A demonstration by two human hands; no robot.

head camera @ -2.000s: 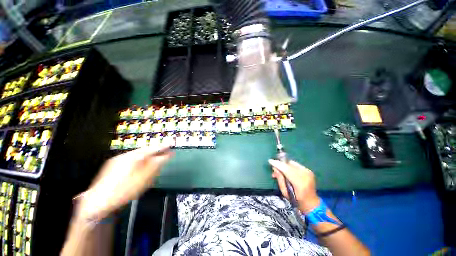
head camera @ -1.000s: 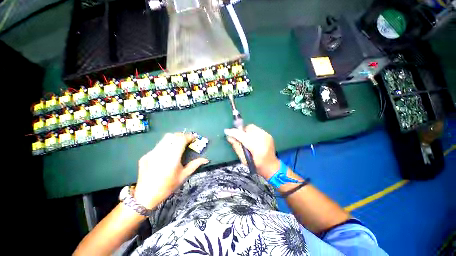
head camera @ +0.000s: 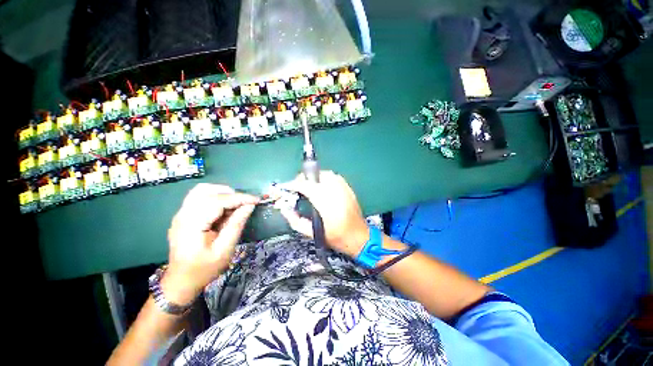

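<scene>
My right hand holds the soldering iron, its metal tip pointing up toward the rowed boards. A small power board assembly is between my hands, partly hidden by the fingers, and the right fingertips touch it too. My left hand pinches with thumb and forefinger at the board's left side; a thin reddish strand seems to show there. Power board assemblies with yellow-and-white blocks and red lead wires stand in three rows behind my hands.
The clear fume hood hangs over the back row, beside a black tray. To the right are a pile of small green boards, a black cup, a yellow sponge, a fan and a tray of green boards.
My left hand has moved from above the rows down to the mat's front, and a small board now shows between my hands. My right hand has come left beside it. The view has shifted.
</scene>
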